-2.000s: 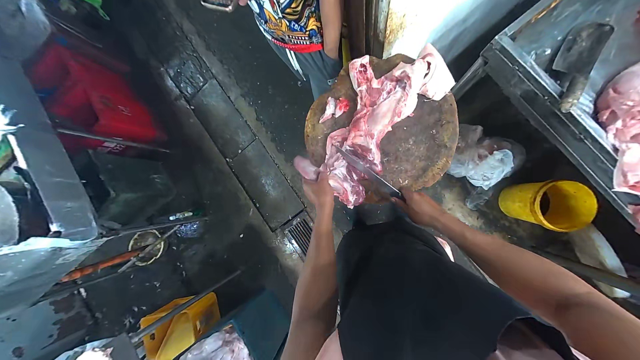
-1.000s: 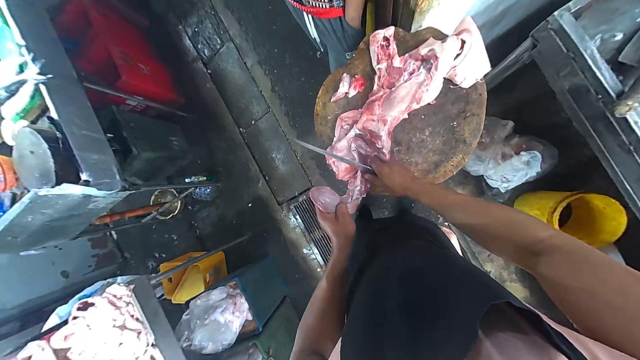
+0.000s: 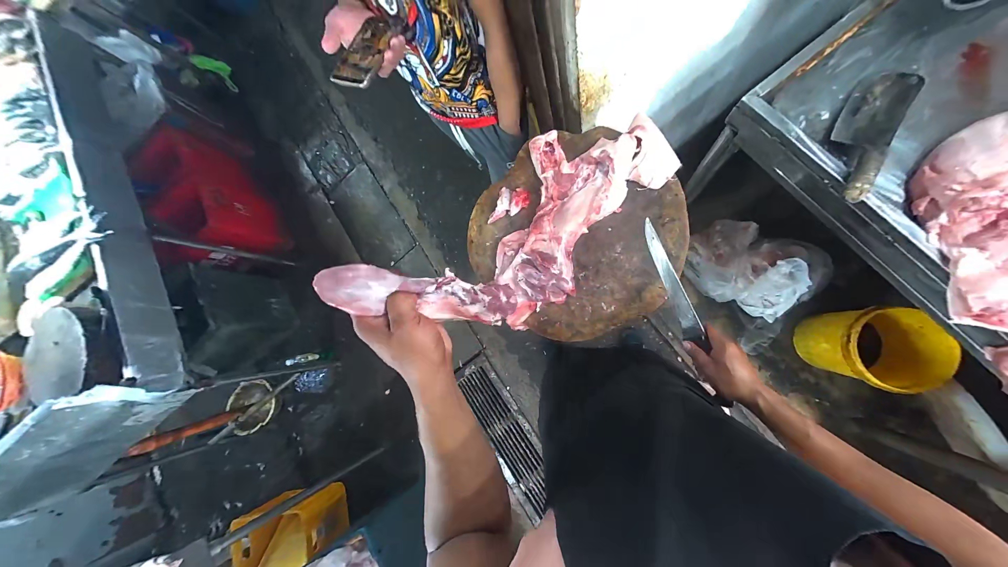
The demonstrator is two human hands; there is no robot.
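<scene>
My left hand (image 3: 409,335) grips a pale, rounded tongue-like end (image 3: 358,289) of a long piece of raw meat, held out past the left edge of a round chopping block (image 3: 618,276). The rest of the raw meat with bone (image 3: 563,228) lies across the block, a pale flap at its far right end. Small meat scraps (image 3: 509,203) sit on the block to the left of it. My right hand (image 3: 728,366) is closed around the handle of a long knife (image 3: 673,276), whose blade points away over the block's right edge, apart from the meat.
A person (image 3: 453,67) holding a phone (image 3: 362,53) stands beyond the block. At right, a metal table (image 3: 811,130) bears a cleaver (image 3: 874,130) and raw meat (image 3: 969,213). Beneath are plastic bags (image 3: 756,272) and a yellow bucket (image 3: 874,346). A floor grate (image 3: 500,433) lies below my left hand.
My left hand has pulled the tongue-like end leftward, stretching the meat off the block. My right hand has drawn the knife away from the meat to the right side. The view has shifted.
</scene>
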